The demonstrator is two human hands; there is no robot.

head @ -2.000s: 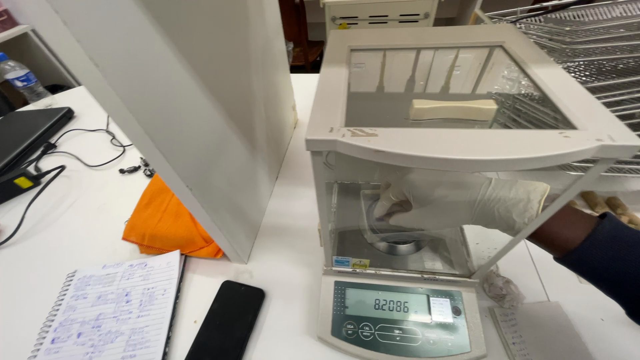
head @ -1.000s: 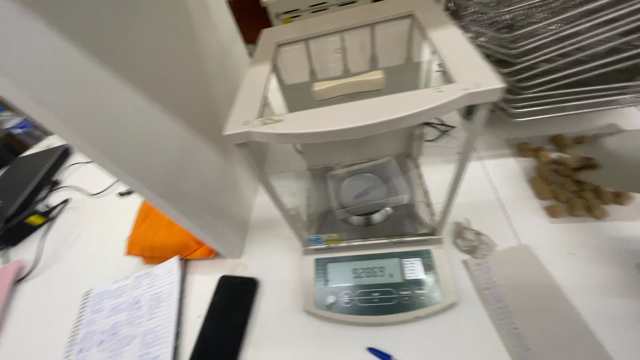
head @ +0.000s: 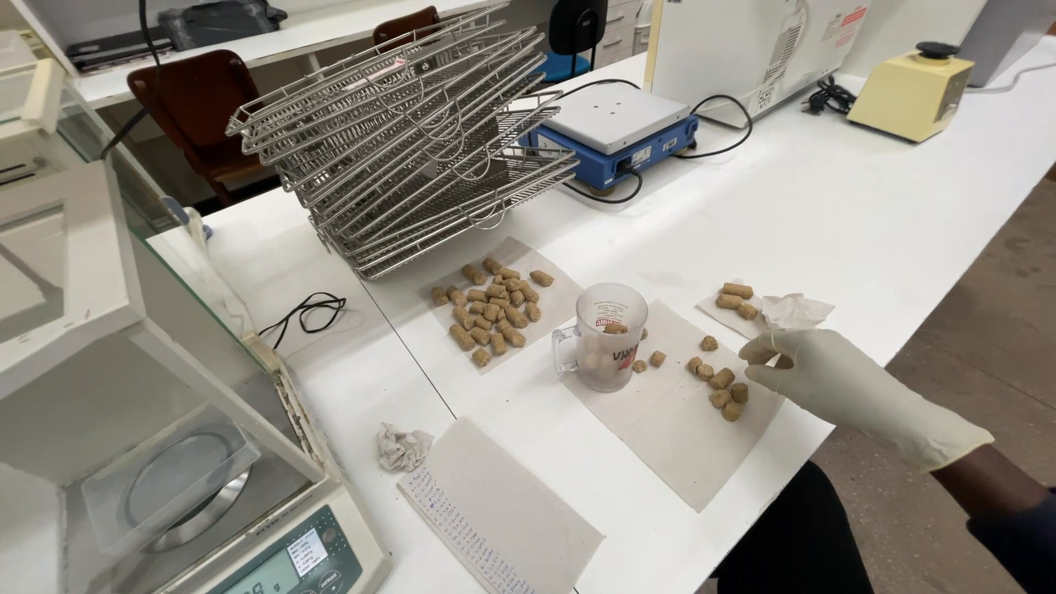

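Note:
My right hand (head: 825,375), in a pale latex glove, hovers beside crumpled tissue (head: 796,312) with thumb and fingertips slightly apart and nothing visible between them. My left hand is out of view. Brown cylindrical pellets (head: 722,379) lie on a paper sheet (head: 672,450) just left of my fingers. A clear plastic mug (head: 610,330) with pellets inside stands at that sheet's upper left. Another pellet group (head: 495,305) rests on a sheet farther left, and a few pellets (head: 734,295) sit by the tissue. The analytical balance (head: 177,487) at left has a clear square tray on its pan.
Stacked wire racks (head: 396,140) stand behind the pellets, beside a blue-based plate device (head: 615,136). A yellow bench mixer (head: 912,91) is at the back right. Handwritten paper (head: 503,511) and a crumpled paper ball (head: 404,447) lie near the balance. The table edge runs under my right forearm.
My right hand, inside the balance chamber two seconds ago and unseen one second ago, is now over the table at the right. The view has swung right.

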